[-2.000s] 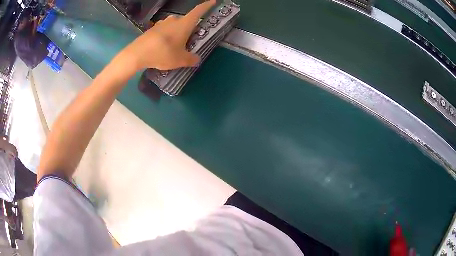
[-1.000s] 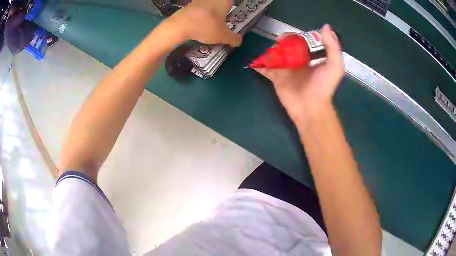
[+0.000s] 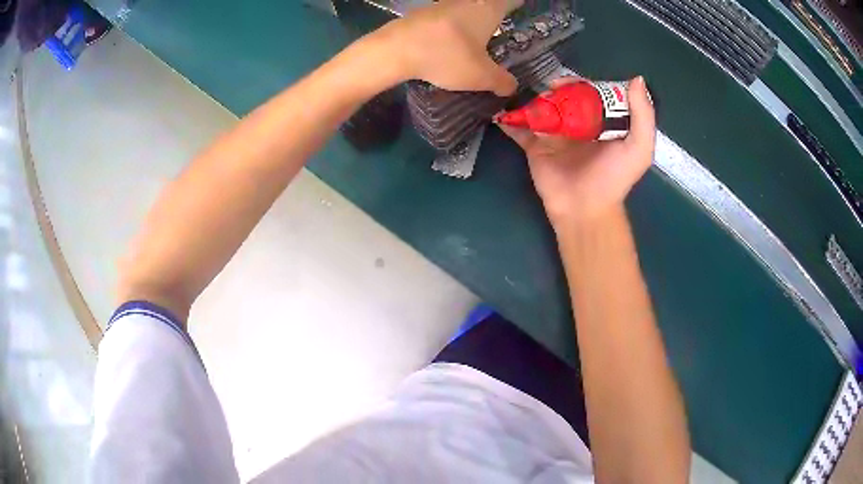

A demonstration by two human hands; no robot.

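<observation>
A stack of metal strips (image 3: 445, 113) lies at the top centre, with round parts in a row on its upper face. One strip (image 3: 459, 159) sticks out from under its near end. My left hand (image 3: 459, 47) grips the stack from above, thumb on its near side; its other fingers are partly hidden or cut off by the top edge. My right hand (image 3: 591, 170) holds a red-nozzled glue bottle (image 3: 568, 111) on its side. The nozzle tip points left, close beside the stack and my left thumb; whether it touches is unclear.
A dark rounded lump (image 3: 374, 123) lies left of the stack. A silvery rail (image 3: 738, 213) curves across the green bench (image 3: 662, 274). Beyond it lie ribbed dark strips (image 3: 705, 33) and a single strip (image 3: 845, 269). A white panel of small parts (image 3: 833, 435) is at lower right.
My right hand has come in from the lower right with the bottle, up to the stack. The stack now sits differently under my left hand, and one strip shows sticking out below.
</observation>
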